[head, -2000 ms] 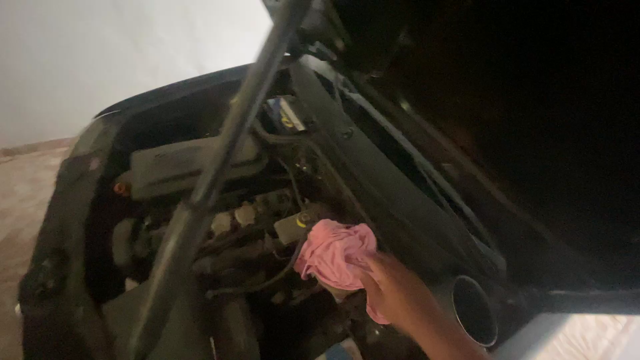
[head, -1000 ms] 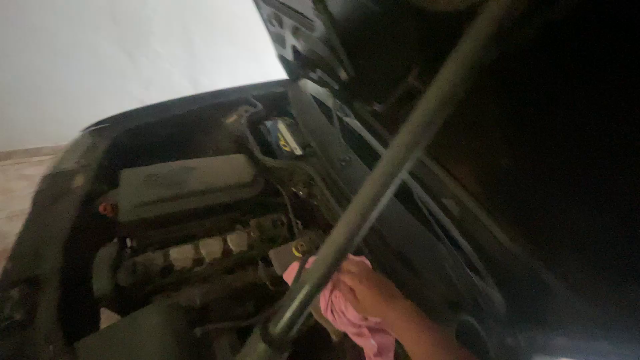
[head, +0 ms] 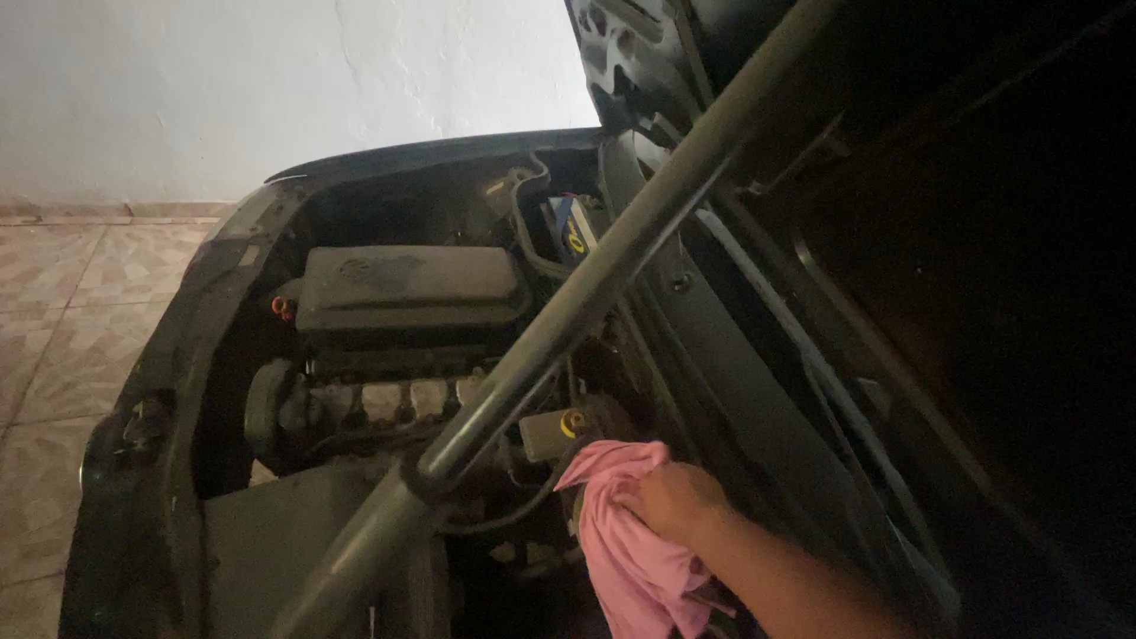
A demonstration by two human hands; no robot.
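My right hand (head: 679,501) comes in from the lower right and grips a bunched pink cloth (head: 621,532), whose loose end hangs down over the engine bay. Just beyond the cloth is a small reservoir (head: 546,435) with a yellow-ringed cap (head: 573,422). What the cloth touches underneath is hidden. Farther left lie the engine's top (head: 390,401) and a dusty black plastic housing (head: 413,280). My left hand is out of the picture.
A hood strut (head: 568,302) slants across the view, close to the camera. The raised hood (head: 958,222) fills the right side. A car battery (head: 568,226) sits at the back. Beyond the fender (head: 426,142) are a white wall (head: 266,89) and a tiled floor (head: 106,355).
The view has shifted, and the strut now crosses in front of the engine bay at a flatter slant. My right hand keeps hold of the pink cloth, which hangs longer than two seconds ago.
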